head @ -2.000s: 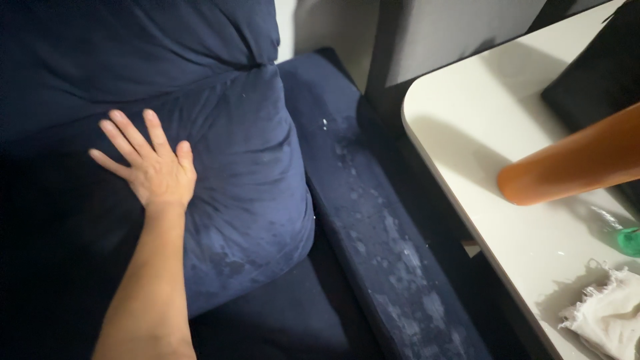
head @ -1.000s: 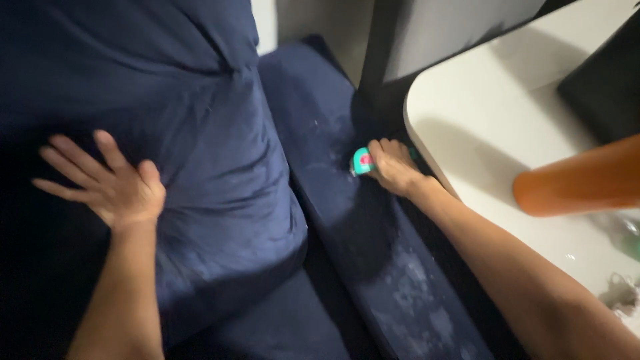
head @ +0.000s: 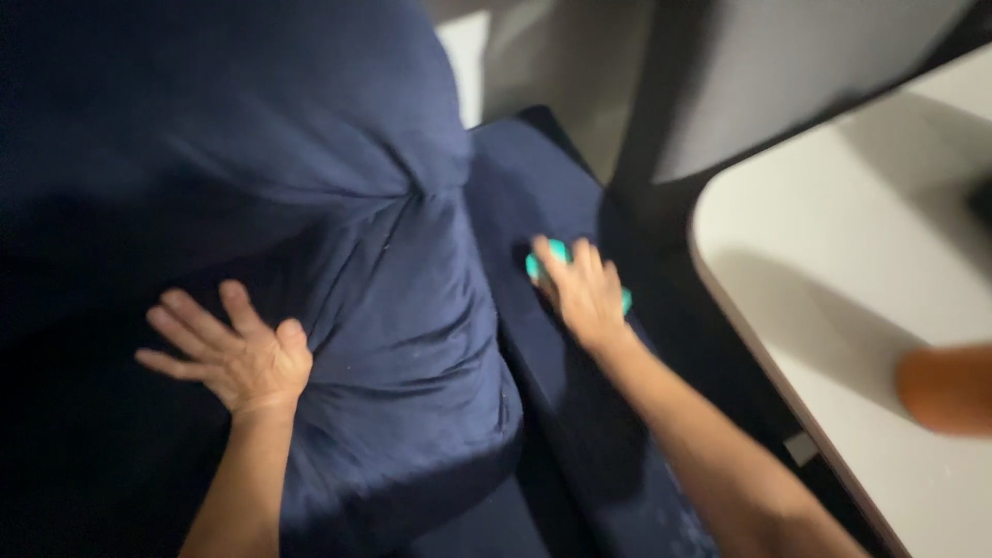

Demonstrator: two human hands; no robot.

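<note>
My left hand (head: 240, 356), fingers spread, rests against the dark blue back cushion (head: 387, 341) of a sofa and holds nothing. To its right, my right hand (head: 581, 291) grips a teal-green object (head: 549, 260), perhaps a handled brush, whose ends show on both sides of the fingers. That object is on the top of the blue sofa armrest (head: 527, 178); its underside is hidden. Pale marks (head: 694, 527) lie on the armrest near the bottom edge of the view. My right hand is slightly blurred.
A white table (head: 821, 310) with a rounded corner stands right of the sofa. An orange cylindrical object (head: 949, 387) lies at its right side, below a dark object (head: 983, 198). Behind the table is a grey panel (head: 790, 70). A dark gap separates armrest and table.
My right hand, out of view two seconds ago, came in holding the teal-green object on the armrest. The left hand has stayed spread on the cushion. The view has shifted.
</note>
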